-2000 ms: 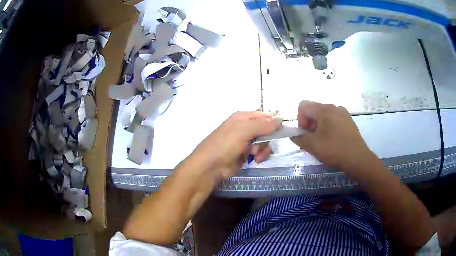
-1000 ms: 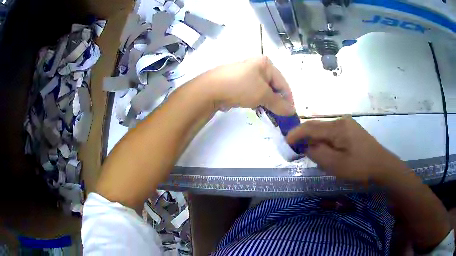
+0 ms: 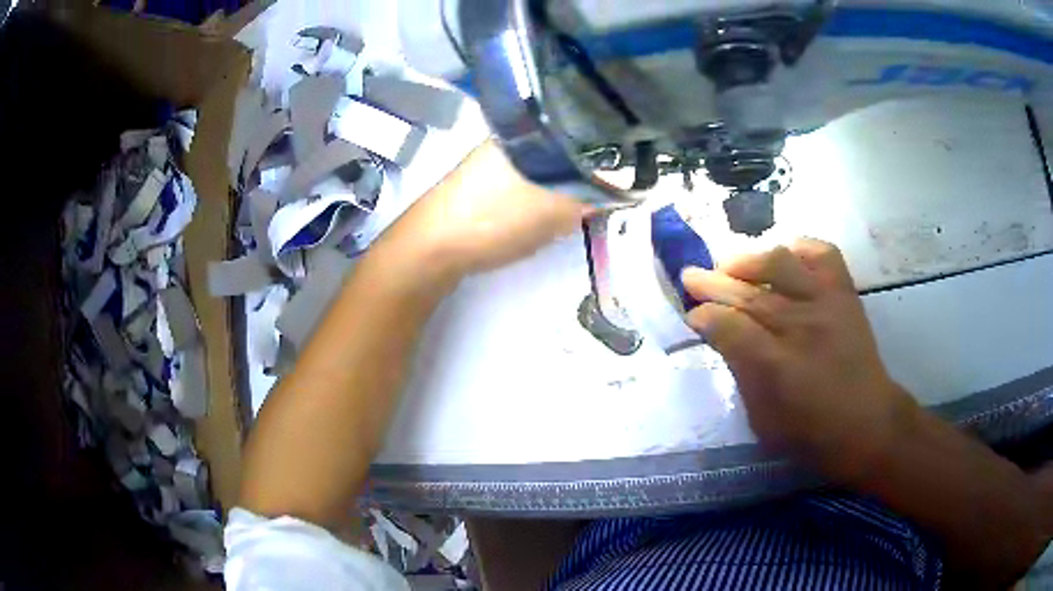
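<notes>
My right hand [image 3: 797,335] pinches a fabric band [image 3: 684,260], blue inside and pale outside, at the front of the needle area [image 3: 647,167]. My left hand [image 3: 508,214] is blurred and reaches in from the left to the band's far end, just under the curved shiny guard. Its fingertips are hard to make out, so whether it grips the band cannot be told. The sewing machine head [image 3: 831,58], white with a blue stripe, stands over the band. A rounded brownish-grey metal plate [image 3: 609,326] shows on the bed between my hands.
A loose pile of grey-white strips [image 3: 318,173] lies left of the machine. A cardboard box [image 3: 219,277] at far left holds many strips. A measuring tape [image 3: 554,491] runs along the table's front edge. More strips [image 3: 410,540] show below it.
The band has moved from near the table's front up to the needle area. My left hand has moved forward and left. The view has shifted, and the machine head now looks closer.
</notes>
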